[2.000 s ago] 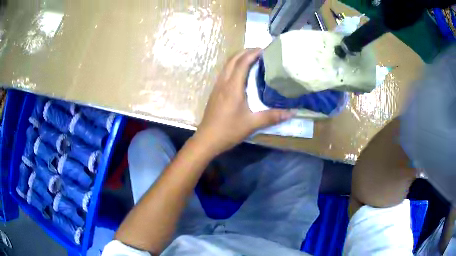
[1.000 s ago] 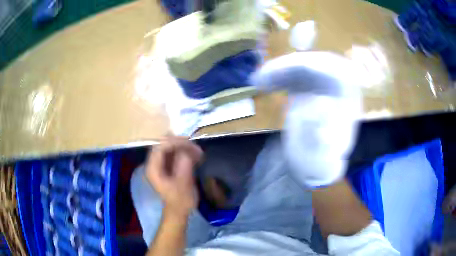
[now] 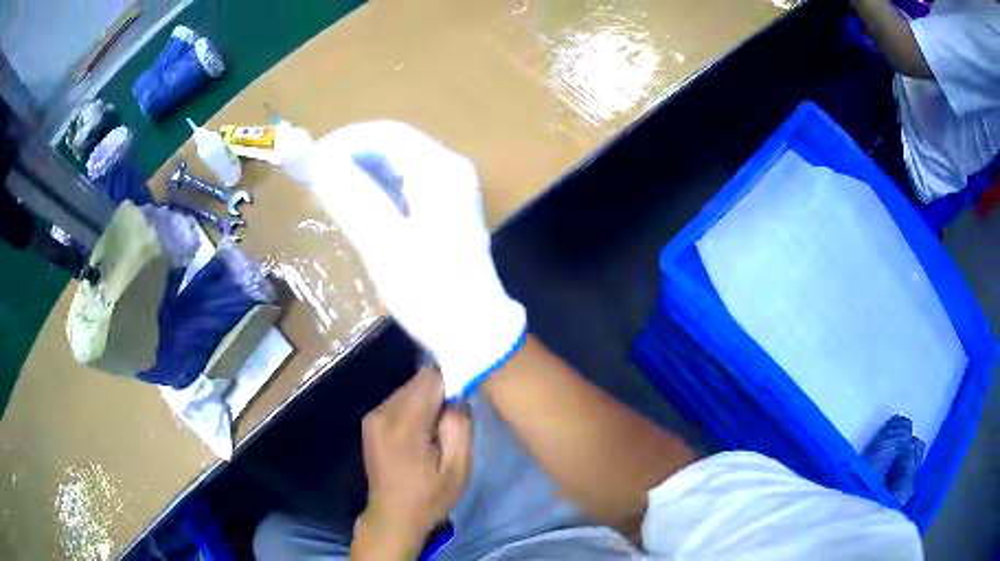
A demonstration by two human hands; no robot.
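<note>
My right hand [image 3: 411, 225] wears a white knit glove with a blue cuff and is blurred. Its fingertips meet a white glue bottle [image 3: 294, 150] on the bench; the grip is unclear. A dark blue patch shows among its fingers. My bare left hand [image 3: 417, 449] has curled fingers below the glove's cuff, near the bench edge; its contents are hidden. A blue denim boot [image 3: 203, 318] with fleecy trim sits between the cream press pad [image 3: 115, 296] and the pale press base [image 3: 241, 342]. White cloth [image 3: 203, 411] lies under the press.
Another white bottle [image 3: 217, 157], a yellow packet [image 3: 249, 136] and wrenches [image 3: 208, 189] lie beyond the press. Boots [image 3: 178, 75] lie on the green surface. A blue crate [image 3: 685, 258] at right holds pale liner and a dark blue item [image 3: 897, 455]. A person's arm [image 3: 894, 38] is at upper right.
The view has swung right, moving the press to the left side. My left hand has left the press, where it rested two seconds ago. My gloved right hand has come to the bottle.
</note>
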